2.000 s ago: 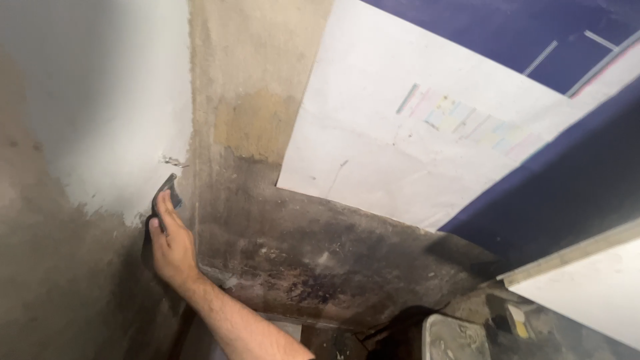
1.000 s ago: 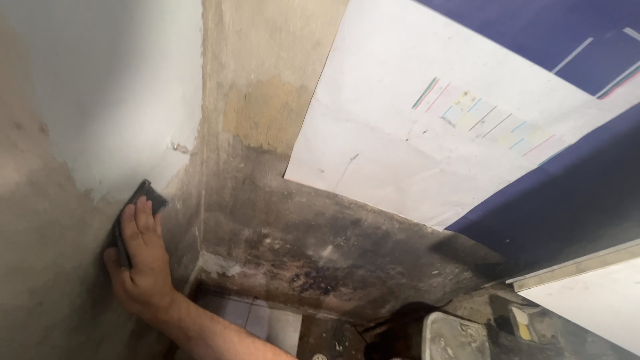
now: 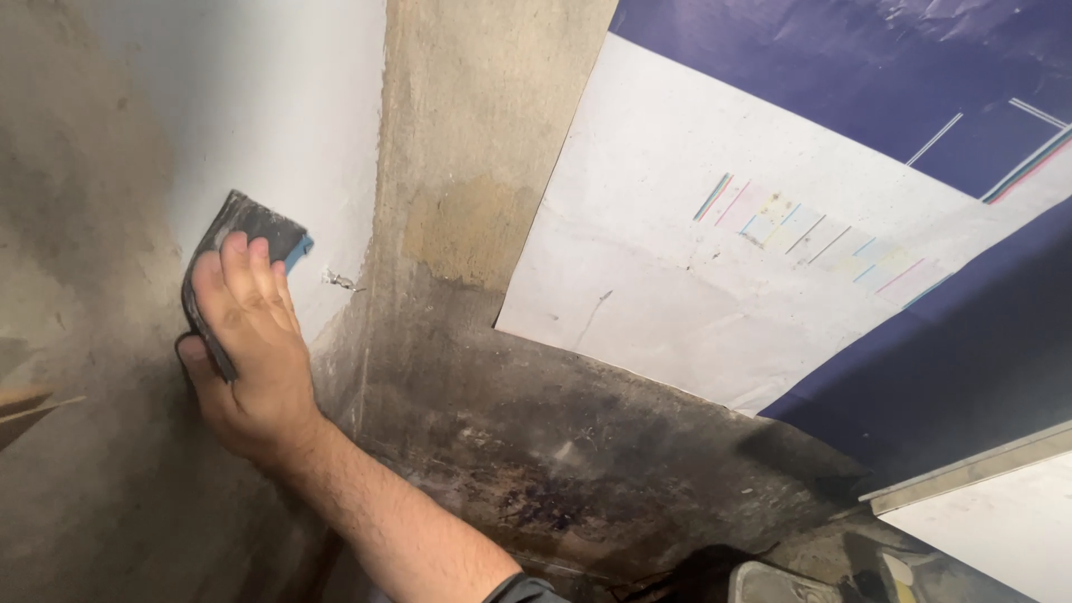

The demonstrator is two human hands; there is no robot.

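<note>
My right hand [image 3: 255,335] presses a dark, bendable pad [image 3: 260,219], perhaps sandpaper or a sanding sponge, against the wall at left. The pad has a blue edge on its right side. My fingers lie over its face, and my thumb is at its lower left edge. Beneath and above it, the wall has a smooth white coat [image 3: 285,100] that gives way to bare grey-brown plaster [image 3: 75,251] on the left and below. Just right of my fingertips is a small chipped spot [image 3: 342,281] in the white coat. My left hand is out of view.
Past the corner, a stained wall [image 3: 544,419] carries a large white and dark-blue printed sheet [image 3: 670,251]. A white panel [image 3: 997,519] juts in at lower right. Below it lies a grey plastic container or lid [image 3: 779,584]. A thin pale strip [image 3: 42,408] shows at far left.
My right hand, with the pad, has moved up the wall since one second ago, from below the chipped spot to beside it on the left. The view has shifted slightly.
</note>
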